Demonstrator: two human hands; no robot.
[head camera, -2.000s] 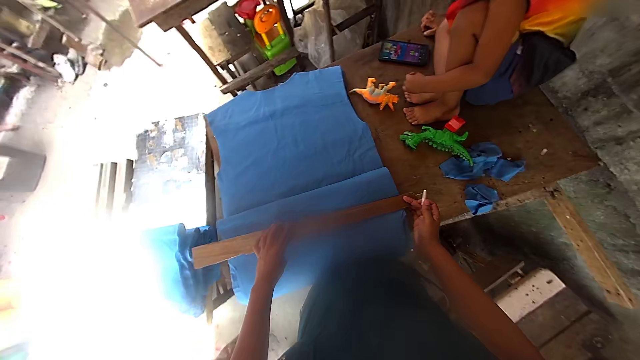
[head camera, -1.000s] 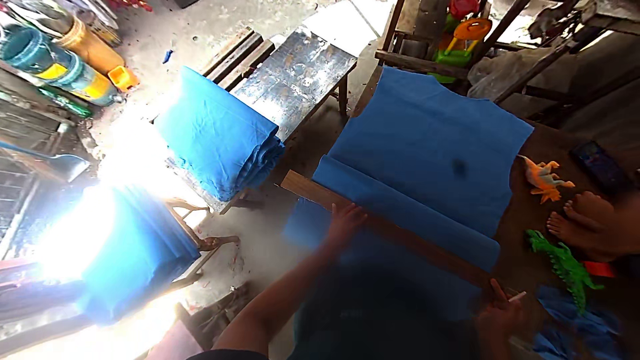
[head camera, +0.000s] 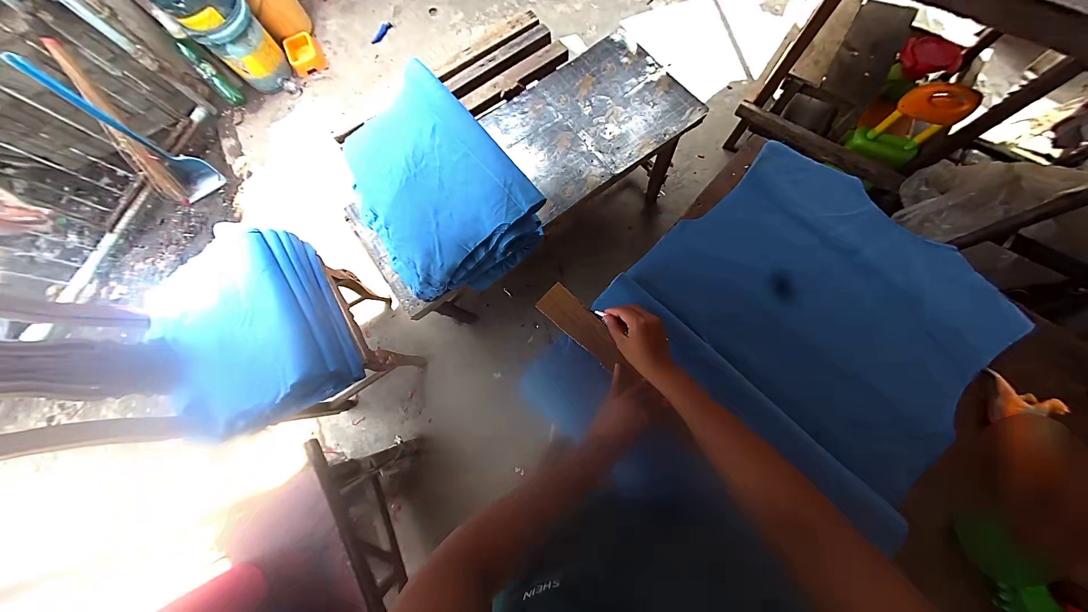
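Observation:
Blue fabric (head camera: 807, 297) lies spread over the wooden table at the right, with a folded or layered strip along its near side. Across that strip's left end runs a flat wooden straightedge (head camera: 571, 321), its far part hidden by my arms. My right hand (head camera: 642, 340) pinches a small white piece, like chalk, at the straightedge's edge near the fabric's left corner. Just below it, my left hand (head camera: 629, 399) rests on the straightedge with spread fingers, partly blurred and overlapped by the right forearm.
Folded blue cloth (head camera: 442, 178) lies on a worn bench (head camera: 595, 110); another blue stack (head camera: 255, 331) sits farther left. An orange toy (head camera: 1016, 399) and a blurred green toy (head camera: 1003, 544) are at the table's right. Wooden frames stand at upper right and lower left.
My right hand has moved from the straightedge's right end to near its left end, with the white piece still in its fingers. The view has swung left.

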